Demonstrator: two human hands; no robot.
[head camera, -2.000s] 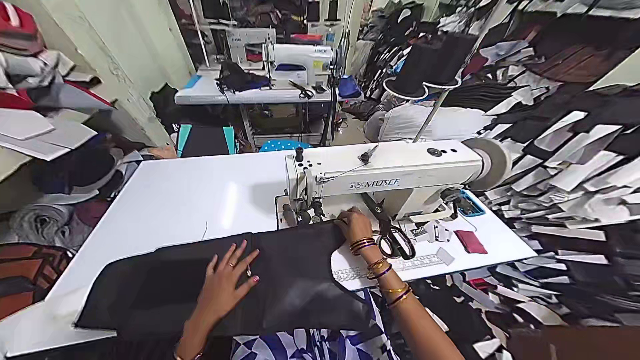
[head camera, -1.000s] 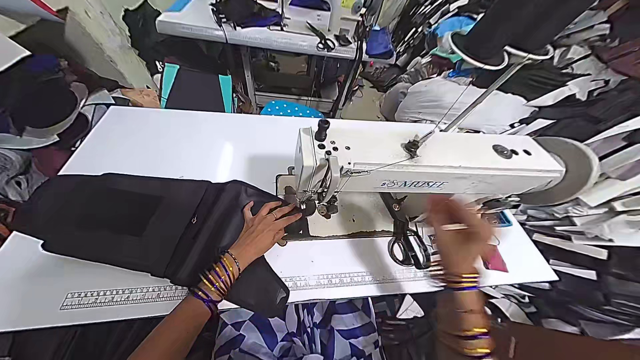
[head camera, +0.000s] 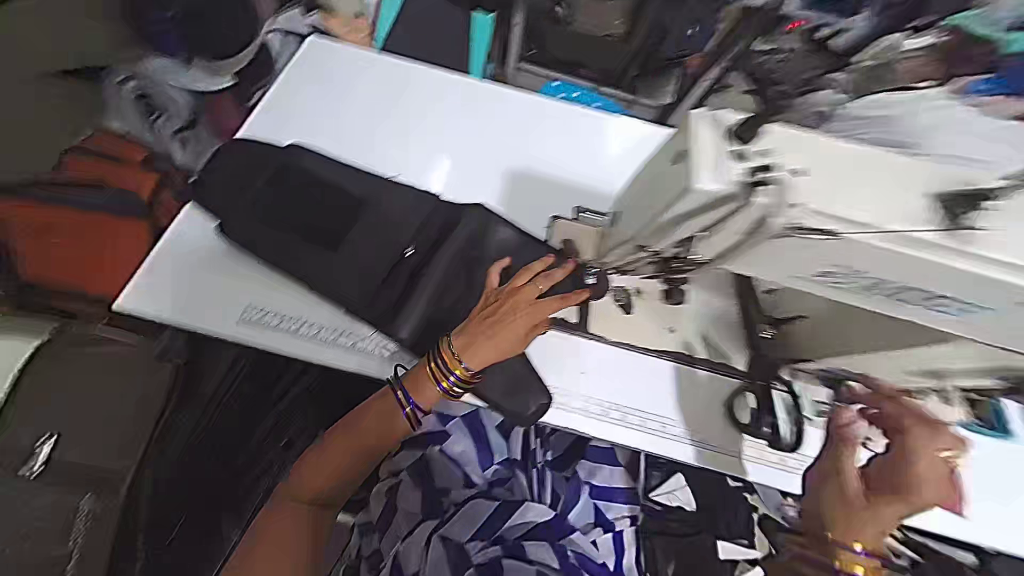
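Observation:
My left hand (head camera: 524, 308) lies with spread fingers on a long piece of black fabric (head camera: 344, 232), its fingertips by the needle area of a white sewing machine (head camera: 848, 232). The fabric stretches left across the white table (head camera: 448, 128), and one corner hangs at the front edge. My right hand (head camera: 888, 456) is at the lower right, blurred, its fingers bent near small things on the table; whether it holds one of them cannot be told. Left of it, black-handled scissors (head camera: 766, 412) lie at the foot of the machine.
Ruler markings (head camera: 316, 330) run along the table's front edge. Orange bags (head camera: 80, 240) and dark material are at the left. A blue dotted item (head camera: 580, 96) shows behind the table, with heaped cloth (head camera: 920, 120) behind the machine.
Two seconds ago my left hand lay flat mid-fabric and my right was by the needle. The left has since moved to the needle area, the right away to the right. The view has shifted and tilted.

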